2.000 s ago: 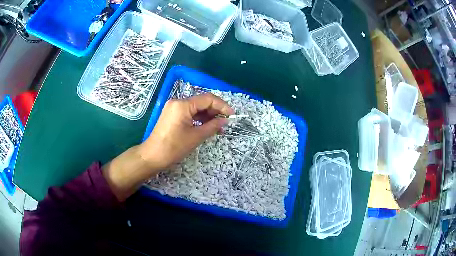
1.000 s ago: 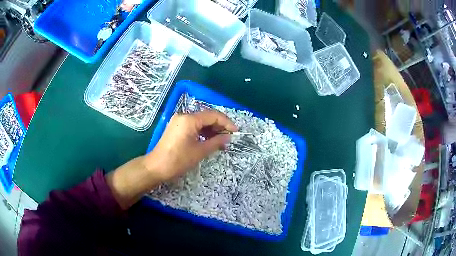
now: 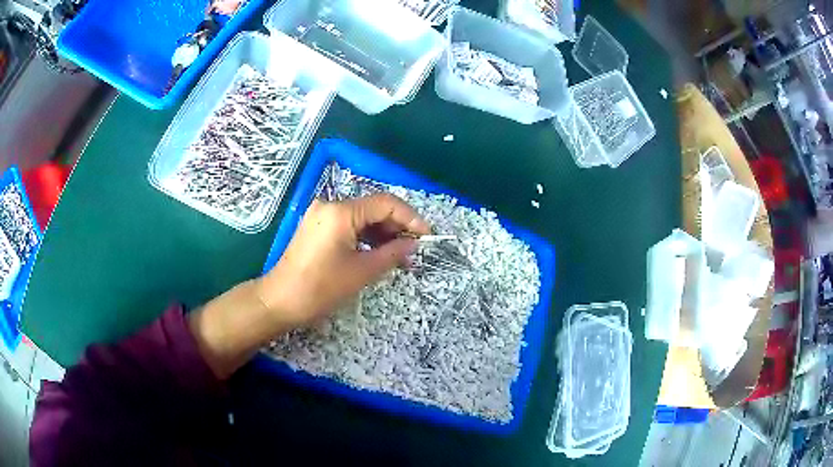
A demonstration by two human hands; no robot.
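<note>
My left hand (image 3: pixel 320 255), bare with a dark maroon sleeve, is over the left half of the blue tray (image 3: pixel 534 337). Its thumb and forefinger pinch a thin pin with a white sleeve (image 3: pixel 437 238) at its right end. The tray is filled with small white sleeves (image 3: pixel 393 351). Thin metal pins (image 3: pixel 448 306) lie bunched on top of them, right of my fingertips, and more lie at the tray's far left corner. My right hand is not in view.
A clear tub of pins (image 3: pixel 164 173) stands beyond the tray's left side. More clear tubs (image 3: pixel 548 100) and a second blue tray (image 3: pixel 110 55) stand at the back. Flat clear lids (image 3: pixel 594 378) are stacked at the right. Clear containers (image 3: pixel 674 283) lie at the right edge. A few white bits are scattered on the green table (image 3: pixel 438 169).
The camera view has shifted slightly, first down and then a little back. My left hand stays pinched over the tray with the white-ended pin.
</note>
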